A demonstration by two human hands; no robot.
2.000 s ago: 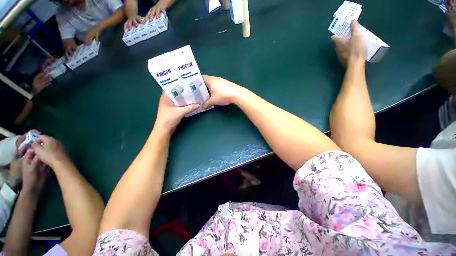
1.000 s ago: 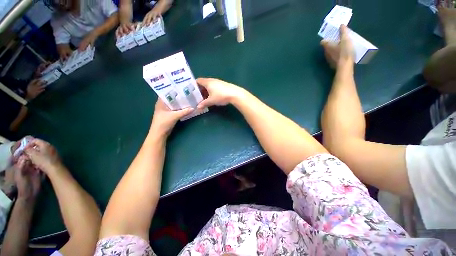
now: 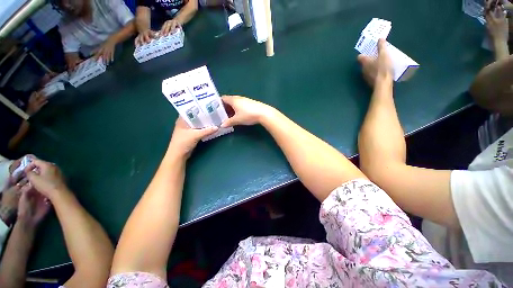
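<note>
A carton pair [image 3: 197, 98], two tall white boxes side by side with dark blue lettering and small grey-green product pictures, is held upright and slightly tilted above the dark green bench. My left hand [image 3: 188, 135] grips its lower left side, with the thumb across the lower front. My right hand [image 3: 242, 111] grips its lower right side. The fingers behind the cartons are hidden. A white bottom part of the cartons shows below my thumbs.
The green bench top [image 3: 270, 146] spans the view. A neighbour's hand at right rests by a white carton [image 3: 402, 63] and printed folded paper [image 3: 373, 37]. Across the bench, hands hold a carton row [image 3: 160, 46]. A pale post [image 3: 269, 28] stands at top. Another person's hands [image 3: 42, 183] work at left.
The carton pair and both my hands sit slightly lower in the picture, still in the same grip. Across the bench, the separated cartons are now pressed together into a row.
</note>
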